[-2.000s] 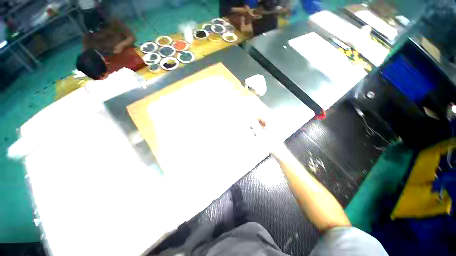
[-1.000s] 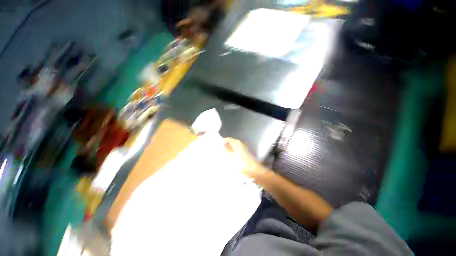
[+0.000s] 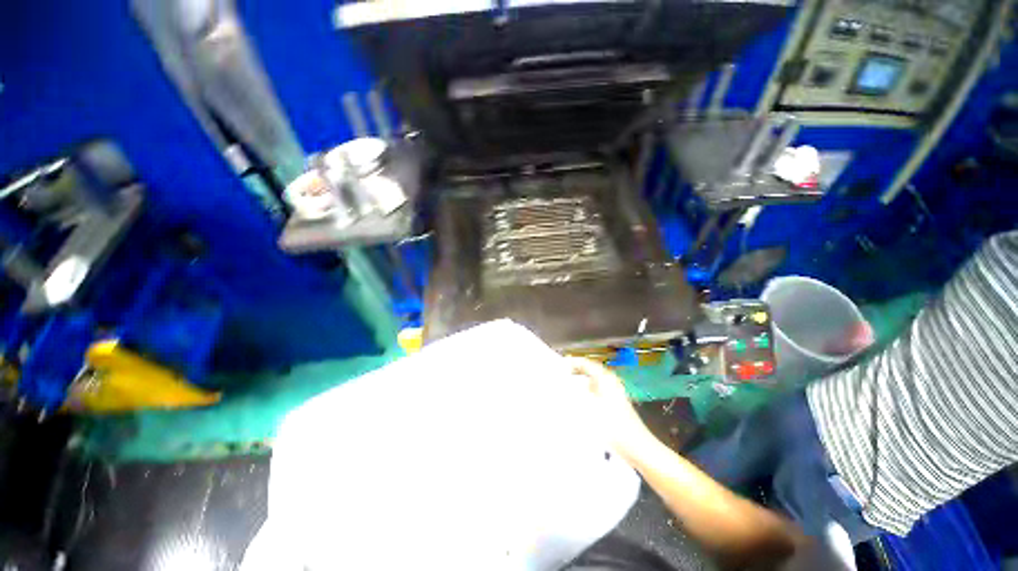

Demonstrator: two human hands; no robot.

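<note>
A large white sheet (image 3: 435,446) fills the lower middle of the view, in front of the press. My right hand (image 3: 603,396) holds it by its upper right edge; the fingertips are partly blended with the bright sheet. My left hand is not visible; the sheet covers the lower left area. Beyond the sheet, the open press has a square mould (image 3: 547,240) with rows of small cavities lying on the dark steel press bed (image 3: 558,316). The sheet's near end runs out at the bottom edge.
A control box (image 3: 746,340) with red and green buttons is right of the bed. A grey bucket (image 3: 804,316) stands beyond it. A person in a striped sleeve (image 3: 927,390) is close on the right. A side shelf (image 3: 348,232) holds white dishes at left.
The view has swung from the bench to the press. The white sheet has come off the cardboard and is now held in front of the press, with my right hand at its edge.
</note>
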